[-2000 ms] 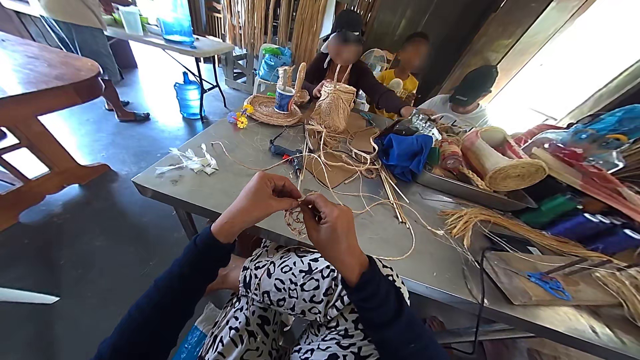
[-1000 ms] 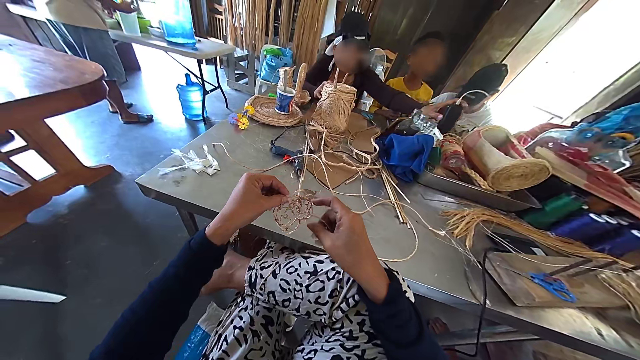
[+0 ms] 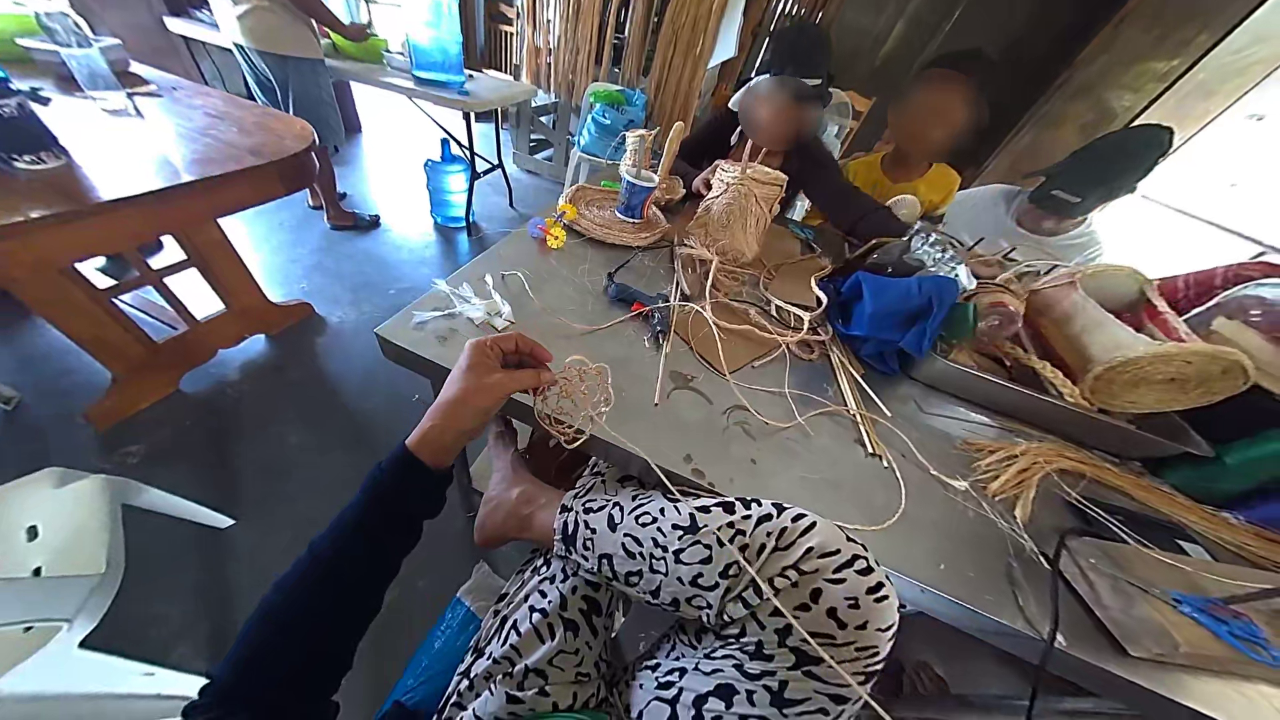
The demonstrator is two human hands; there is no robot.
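My left hand pinches the edge of a small round openwork piece of knotted natural cord between thumb and fingers, near the table's front edge. A long strand of pale cord runs from the piece across my patterned trousers to the bottom of the view. My right hand is out of view. Beyond the piece lie a hot glue gun, a bundle of white fibre strips, cardboard and loose loops of cord.
A woven round tray, a cord-wrapped vessel and a blue cloth sit farther back. Thin sticks, raffia-like fibre and blue scissors lie to the right. People sit across the table; a white plastic chair stands left.
Both hands held the round cord piece earlier; now my left hand alone holds it and my right hand has left the view. The long strand now stretches over my lap.
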